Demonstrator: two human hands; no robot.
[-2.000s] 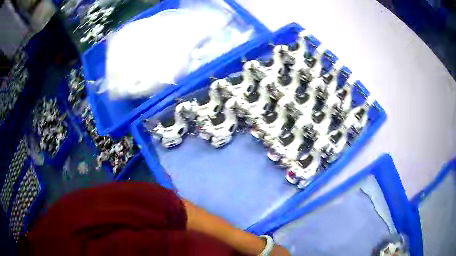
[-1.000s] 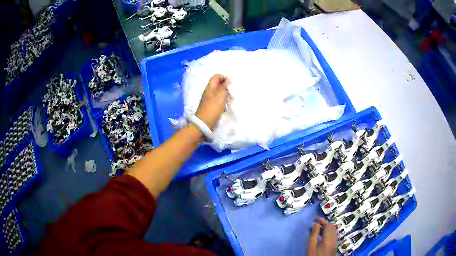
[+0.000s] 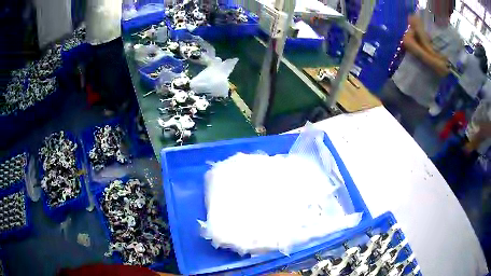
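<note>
A white heap of poly bags (image 3: pixel 269 202) lies in a blue plastic tray (image 3: pixel 186 256) in front of me. Clear liner film (image 3: pixel 312 145) rises at the tray's back right corner. White model scooters (image 3: pixel 371 250) stand in rows in a second blue tray (image 3: pixel 390 218), cut off by the bottom edge. Only a strip of my dark red sleeve (image 3: pixel 116 271) and a sliver of arm show at the bottom edge. Neither of my hands is in view.
A white table (image 3: pixel 409 178) curves along the right. A green workbench (image 3: pixel 226 126) behind bears loose scooter parts (image 3: pixel 186 102), a plastic bag and metal posts. Blue crates of white and black pieces (image 3: pixel 134 221) stand on the floor at left. A person (image 3: pixel 430 59) stands at the upper right.
The view has tilted up, so the trays sit lower and more bench shows. My left hand has left the bag heap, and my other hand has left the scooter tray; both are out of view.
</note>
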